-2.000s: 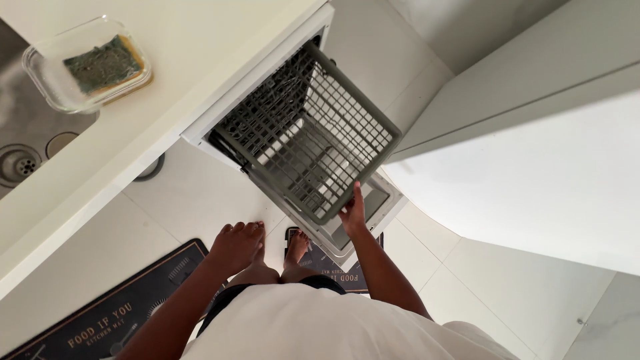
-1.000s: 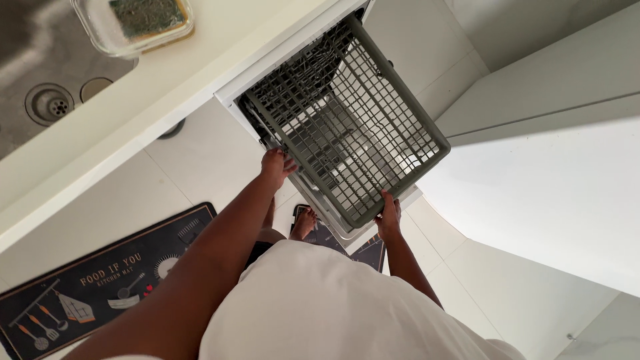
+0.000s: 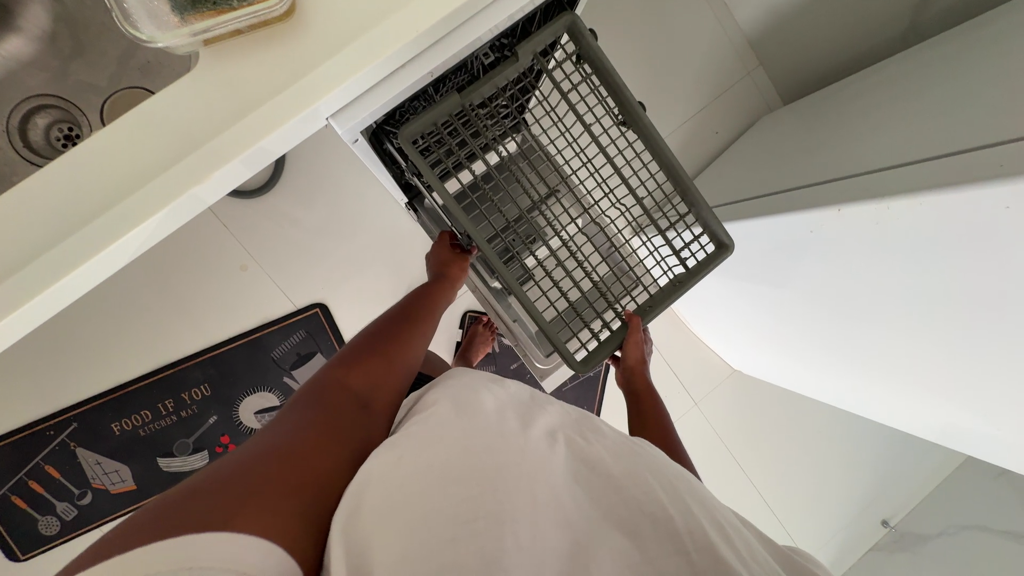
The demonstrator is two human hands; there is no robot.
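Observation:
A grey-green top rack of a dishwasher is pulled out over the lowered dishwasher door. My right hand grips the rack's front rim near its lower corner. At the rack's left side, my left hand is closed around the area of the side rail; its fingertips are partly hidden, so what exactly they hold is hard to tell. Only wire rows show in the rack, with no dishes on them. Through the grid the inside of the door shows.
A white countertop runs along the left, with a glass container near a steel sink. Dark kitchen mats lie on the tiled floor. White cabinetry stands at the right. A bare foot is beside the door.
My left hand has moved from above the floor to the rack's left side. The rack reaches farther out than two seconds ago, with my right hand still at its front rim.

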